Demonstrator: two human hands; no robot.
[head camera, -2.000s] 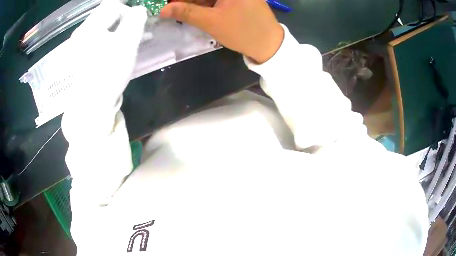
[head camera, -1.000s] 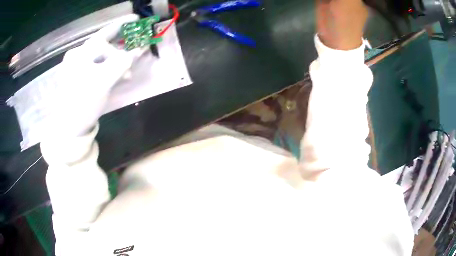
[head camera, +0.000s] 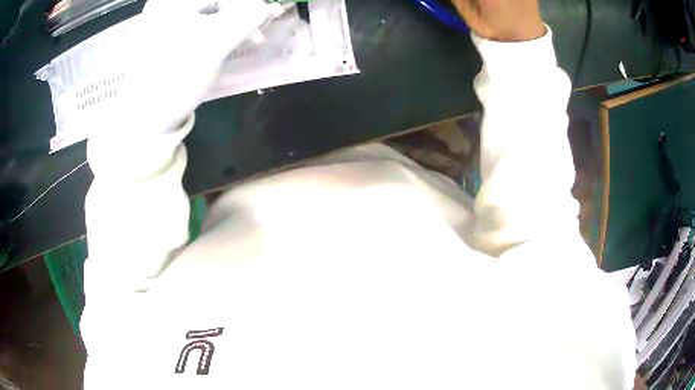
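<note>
The long white housing shell (head camera: 297, 61) lies slanted on the dark bench, with rows of small slots showing. My left hand (head camera: 221, 19), in a white glove, is over its upper part, cut by the top edge. A sliver of the green circuit board (head camera: 288, 1) shows at its fingertips, with a short black piece beside it; the rest is out of frame. My right hand (head camera: 503, 17), bare, is at the top edge, its fingers cut off. A blue handle of the cutters (head camera: 440, 11) reaches its fingers; the grip is not visible.
Silver strips (head camera: 91, 14) lie behind the shell at upper left. A thin pale strand (head camera: 49, 187) crosses the left bench edge. A green basket (head camera: 67, 278) is below. A green panel with a wooden edge (head camera: 606, 167) stands at right, above stacked long parts (head camera: 667, 301).
The view has shifted, and the circuit board is now nearly out of frame. My right hand, apart from the blue cutters one second ago, is now beside their handle.
</note>
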